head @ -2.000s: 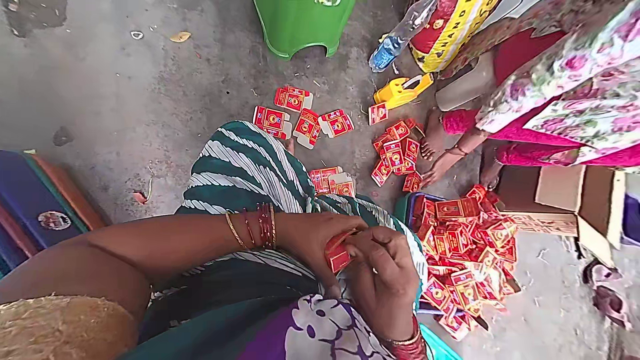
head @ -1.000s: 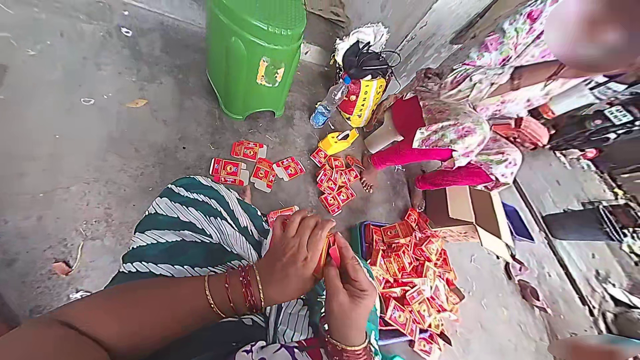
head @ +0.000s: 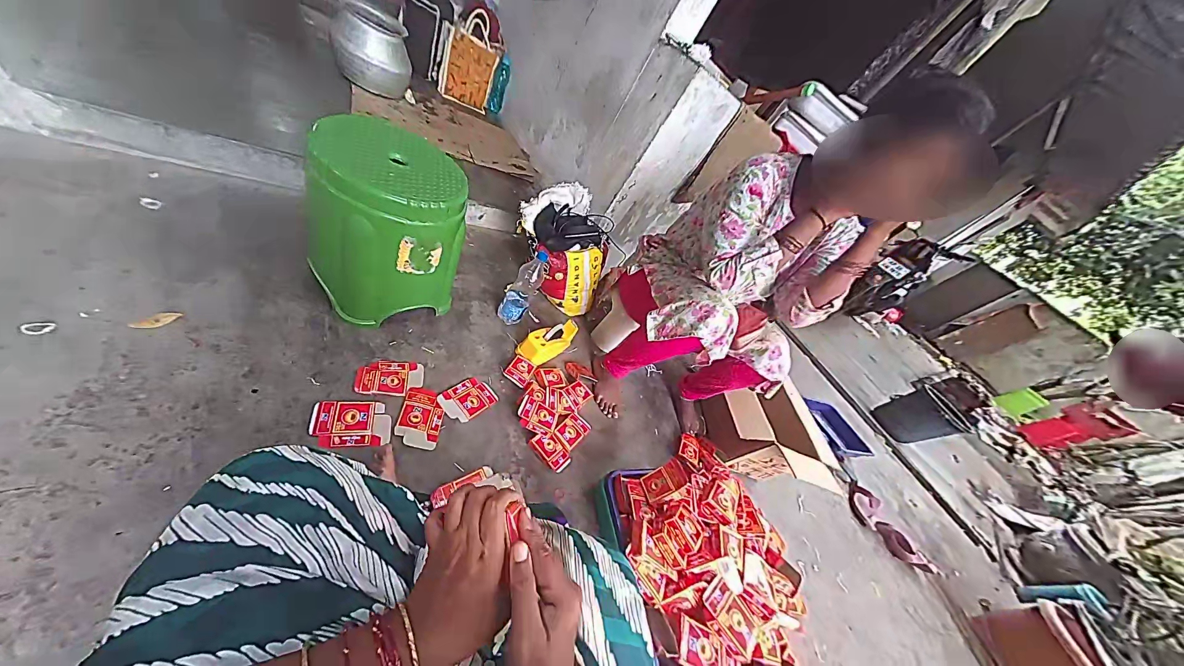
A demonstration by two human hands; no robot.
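Observation:
Above my lap, my left hand point(head: 467, 573) and my right hand point(head: 544, 587) are closed together on a small red cardboard box point(head: 514, 522), mostly hidden by the fingers. Just beyond the hands lies another red carton point(head: 460, 485). Flattened red cartons point(head: 350, 420) are spread on the floor ahead of my knee. A smaller group of red boxes point(head: 552, 407) lies right of them, beside a yellow plastic container point(head: 547, 343). To the right of my lap, a large heap of red boxes point(head: 703, 555) fills and spills over a blue-green tray point(head: 610, 509).
A green plastic stool point(head: 384, 222) stands ahead. Near the wall are a yellow and red bag point(head: 573, 277) and a water bottle point(head: 524, 289). A person in a floral top point(head: 740, 250) sits at the right, near an open cardboard box point(head: 772, 430) and slippers point(head: 888, 532).
The view has swung up and right. The other person, earlier reaching down by the small group of boxes, now has both hands raised near the face. My hands stay together on a small red box.

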